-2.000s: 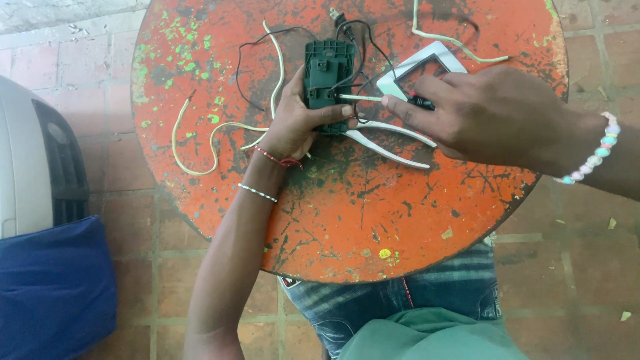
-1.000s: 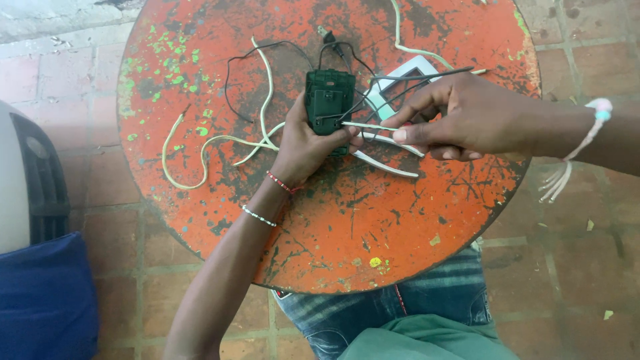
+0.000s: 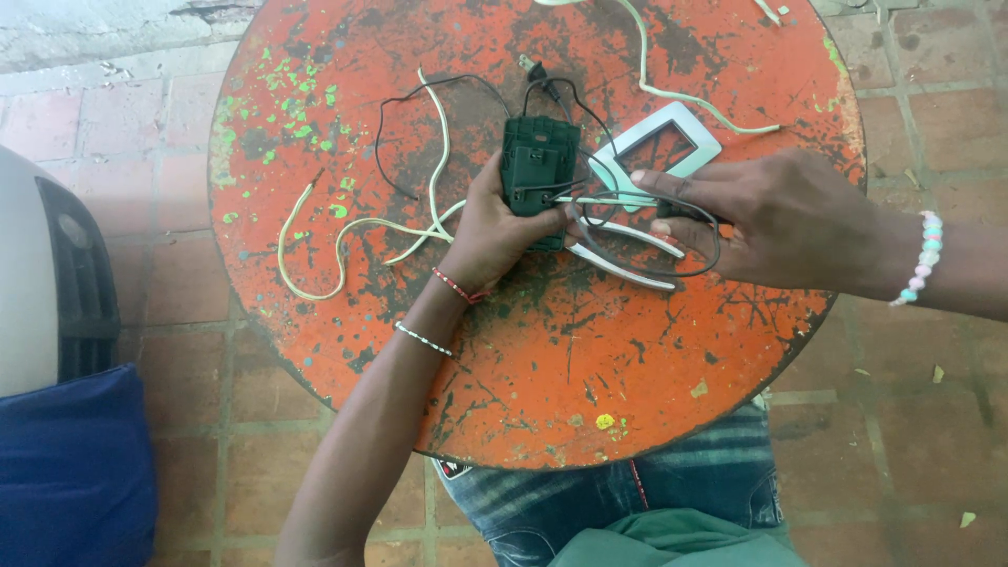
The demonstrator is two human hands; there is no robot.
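My left hand (image 3: 500,220) is closed around the lower part of a dark green electrical outlet module (image 3: 540,157), its thumb across the near end. Black wires run from the module. My right hand (image 3: 756,216) grips a screwdriver (image 3: 606,202), its pale shaft reaching to the module's side and its dark handle mostly hidden by the fingers. A black wire loops beside those fingers. Under the shaft, the white handles of a hand tool (image 3: 622,266) lie on the table; its head is hidden. A white outlet cover frame (image 3: 630,142) lies just beyond my right hand.
The round orange table (image 3: 551,378) has worn paint. Cream wires (image 3: 342,236) lie at the left, and another cream wire (image 3: 644,55) at the far right. A black cord's plug (image 3: 533,69) lies beyond the module. Blue fabric (image 3: 71,472) is at the left, off the table.
My right hand has shifted its fingers from the black wires and the shaft back to the screwdriver's handle. My left hand keeps holding the module.
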